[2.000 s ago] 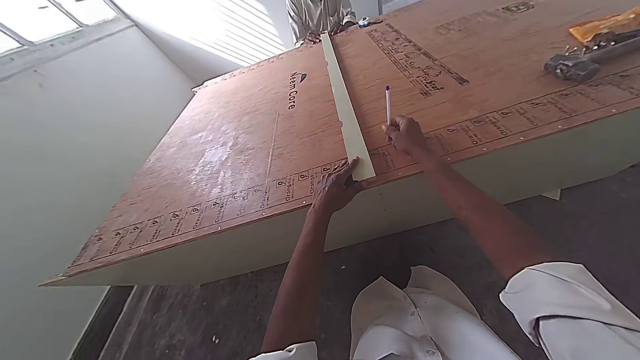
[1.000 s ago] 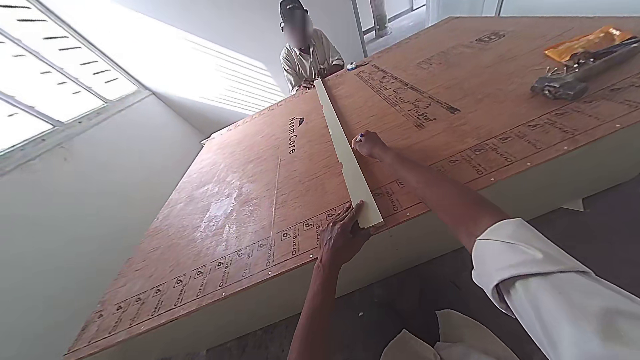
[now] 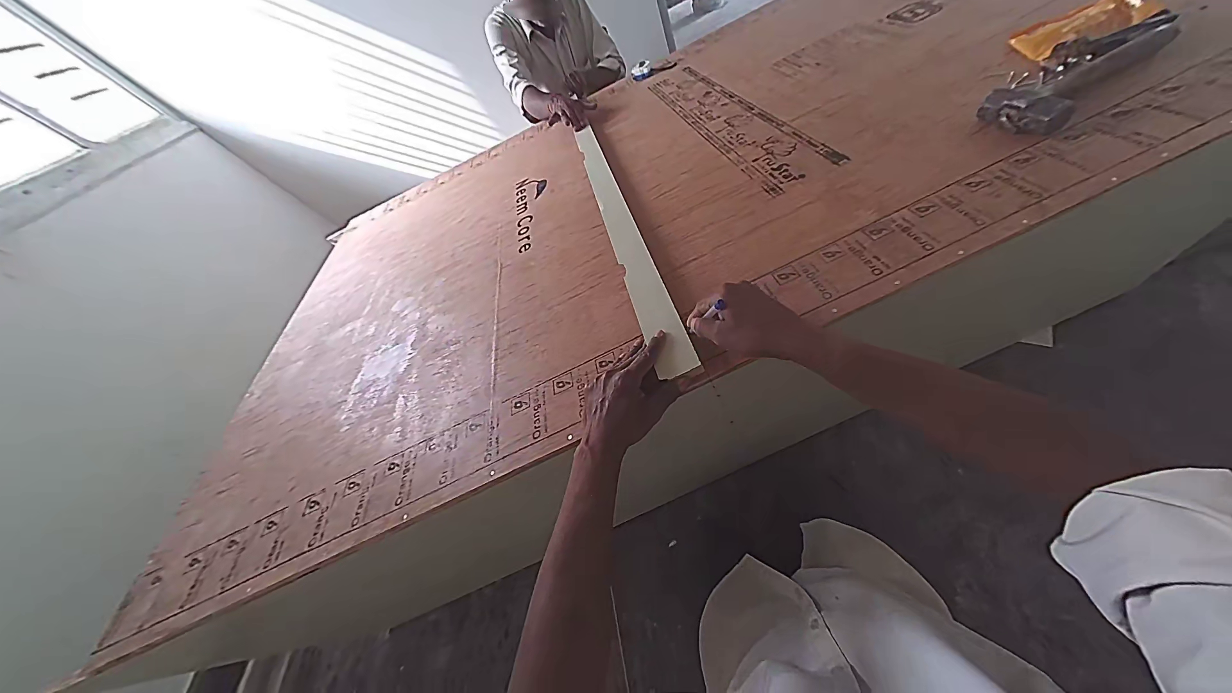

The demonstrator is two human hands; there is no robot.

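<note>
A long pale strip (image 3: 635,265) lies across the large printed plywood panel (image 3: 568,289), from the near edge to the far edge. My left hand (image 3: 624,393) rests on the strip's near end, its fingers pressing the left side and the plywood edge. Close to the strip's right side, my right hand (image 3: 746,322) grips a pen (image 3: 714,309), low over the plywood; the pen's tip is hard to see. At the far end another person's hand (image 3: 570,111) touches the strip.
A co-worker (image 3: 553,58) leans at the panel's far edge, with a small roll-like item (image 3: 642,70) nearby. At the right lie a hammer (image 3: 1025,111) and an orange packet (image 3: 1078,29). Small nail heads line the near edge. A wall and a window stand at the left.
My right hand has brought the pen down beside the strip's near end; two seconds ago the pen stood upright farther from it. My left hand stays at the strip's near end.
</note>
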